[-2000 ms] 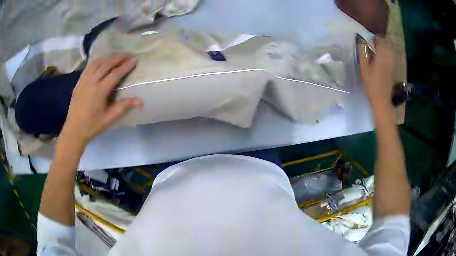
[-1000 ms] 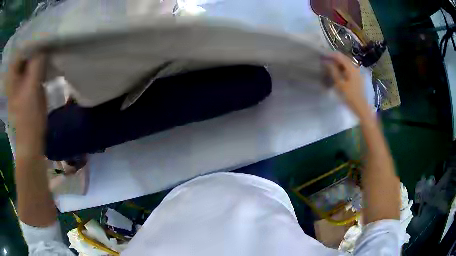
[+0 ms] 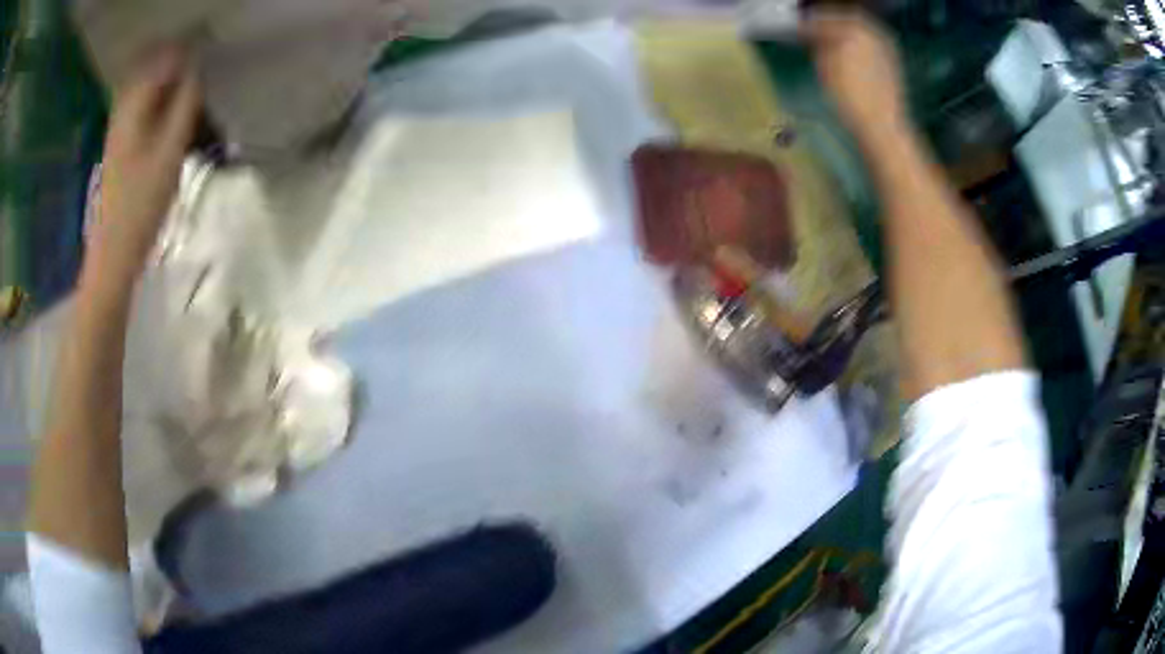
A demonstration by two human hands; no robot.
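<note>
The beige-grey garment piece (image 3: 288, 77) is lifted at the top left, blurred and partly cut off by the picture's top edge. My left hand (image 3: 156, 109) grips its left part. My right hand (image 3: 853, 58) is at the top edge, far right, blurred, with a pale grey bit of cloth at its fingertips; the stretch between my hands is mostly out of view. The navy pressing roll (image 3: 422, 590) lies bare at the bottom left. The steam iron (image 3: 754, 335) stands at the right of the table, my hands off it.
A reddish-brown iron rest (image 3: 715, 205) lies on the yellow perforated board (image 3: 709, 83). A cream cloth piece (image 3: 473, 192) lies flat on the pale table (image 3: 511, 383). Crumpled cream cloth (image 3: 262, 396) is at left. A dark hose (image 3: 1086, 249) runs right from the iron.
The iron was released between the two earlier frames. Both hands have since carried the garment piece up and away from the roll. The view has shifted, with the roll now lower and the iron more central.
</note>
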